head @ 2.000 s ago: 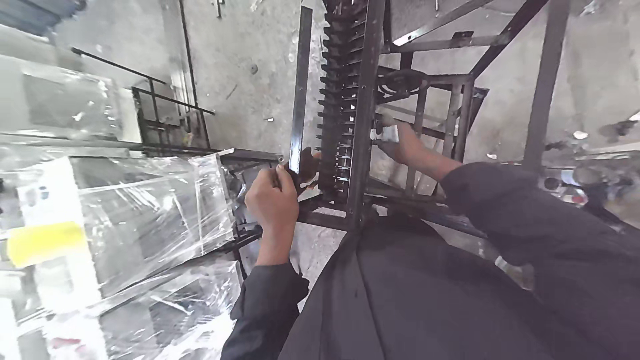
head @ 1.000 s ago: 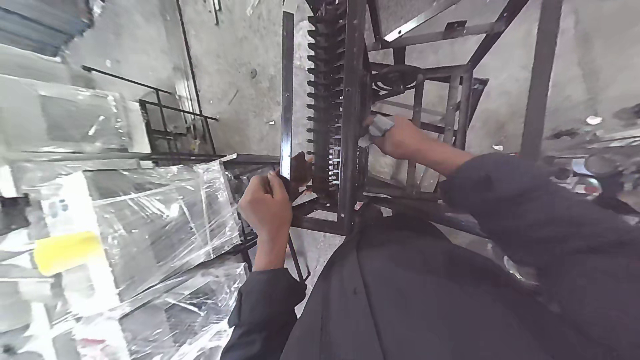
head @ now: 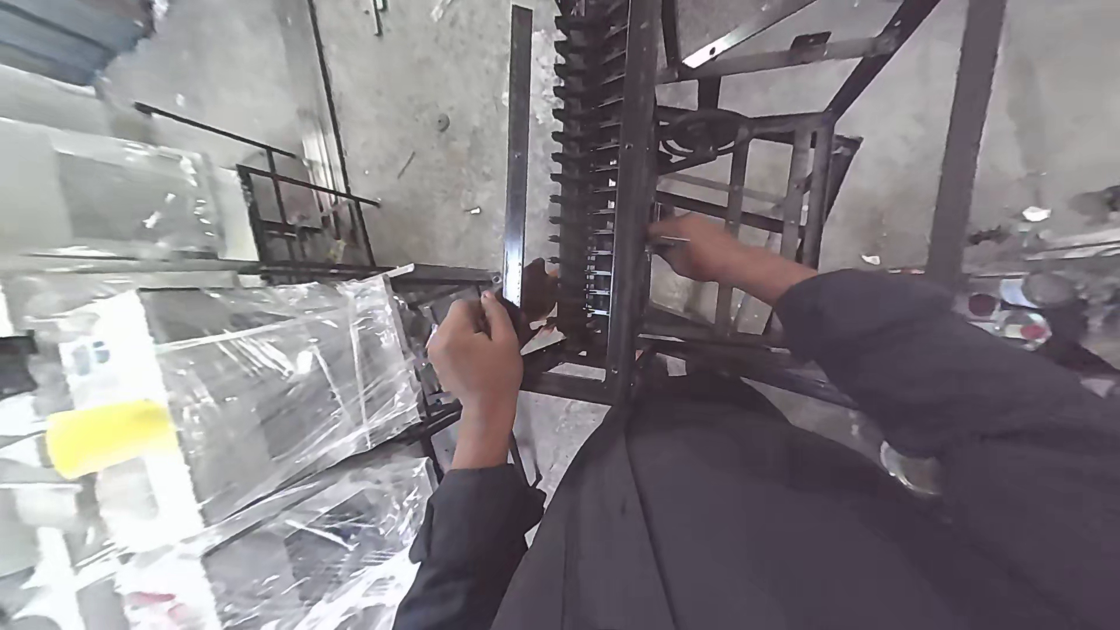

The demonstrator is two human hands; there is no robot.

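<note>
A black metal frame (head: 634, 201) stands upright in front of me, with a column of dark, evenly spaced fins or slats (head: 573, 175) along its left side. My left hand (head: 479, 350) is at the near end of a long dark metal bar (head: 518, 157), thumb and fingers closed; whether it grips the bar or a small part beside it is not clear. A brownish-dark piece (head: 541, 289) lies just right of that bar's end. My right hand (head: 691, 248) is at the right side of the frame's upright, its fingers pinched around a small thin piece that is mostly hidden.
Plastic-wrapped boxes or panels (head: 289, 376) with a yellow patch (head: 109, 437) fill the left. Thin black metal racks (head: 280, 201) stand behind them. More frame members and a round black part (head: 700, 131) are at the right. Assorted items (head: 1015, 311) lie at the far right on the floor.
My right hand's fingers have shifted on the frame's right side; the pale grey object seen at them earlier no longer shows plainly. My left hand stays by the bar's near end.
</note>
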